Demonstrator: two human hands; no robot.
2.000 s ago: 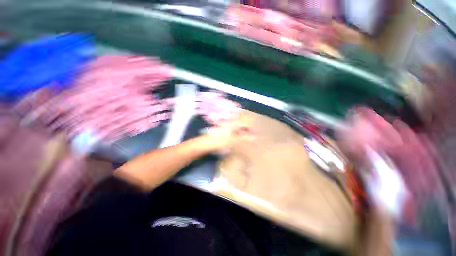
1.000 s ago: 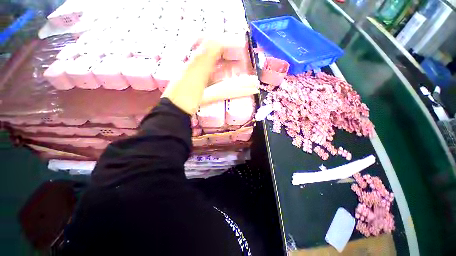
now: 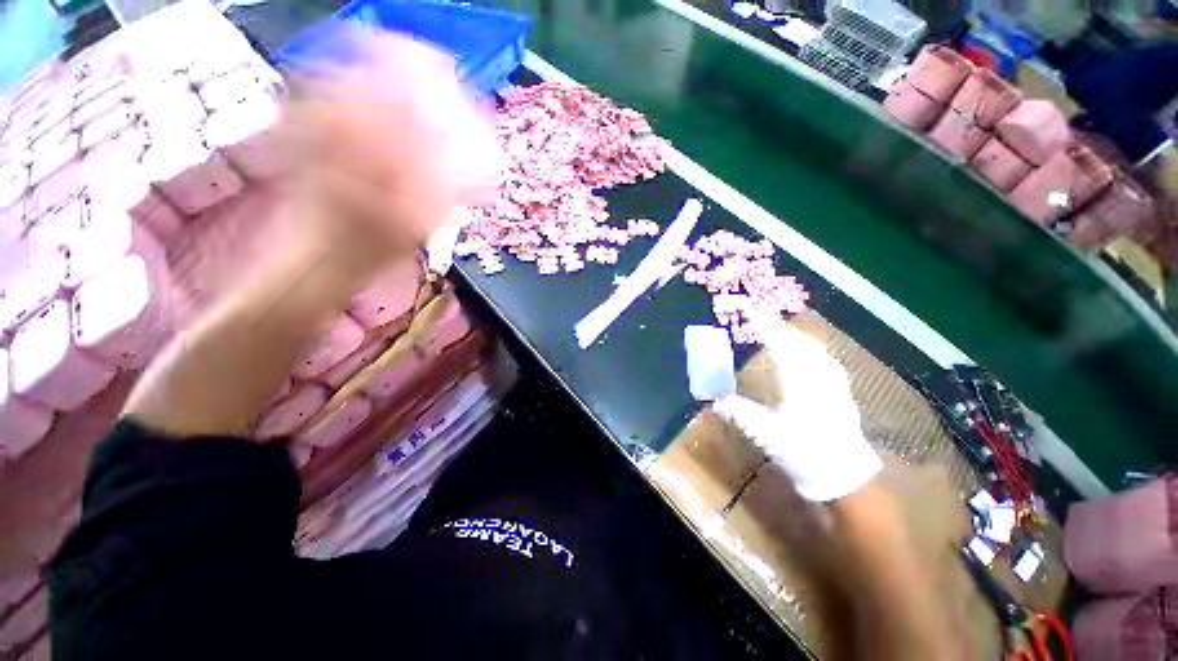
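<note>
My bare left hand (image 3: 342, 168) is strongly blurred above the near edge of the stacked housings. It holds a pale pink shape (image 3: 433, 123) that looks like a pink housing; its details are smeared. My right hand (image 3: 814, 420), in a white glove, is over the cardboard mat (image 3: 904, 439), thumb and fingers apart, with no held thing visible. A thin dark tool (image 3: 742, 491) shows on the mat below the glove; its kind is unclear. Rows of pink housings (image 3: 110, 304) stand in layers at the left.
A heap of small pink parts (image 3: 568, 162) lies before a blue bin (image 3: 497, 45). A white strip (image 3: 640, 274), smaller pink pile (image 3: 743, 278) and white piece (image 3: 709, 362) lie near the mat. Wired modules (image 3: 1001, 446), orange scissors (image 3: 1044, 635) and housings (image 3: 1130, 542) are right. Green conveyor (image 3: 827, 194) runs behind.
The view has swung back to the right. My left hand has lifted off the stack with the pale pink shape. My gloved right hand, out of view one second ago, shows over the mat.
</note>
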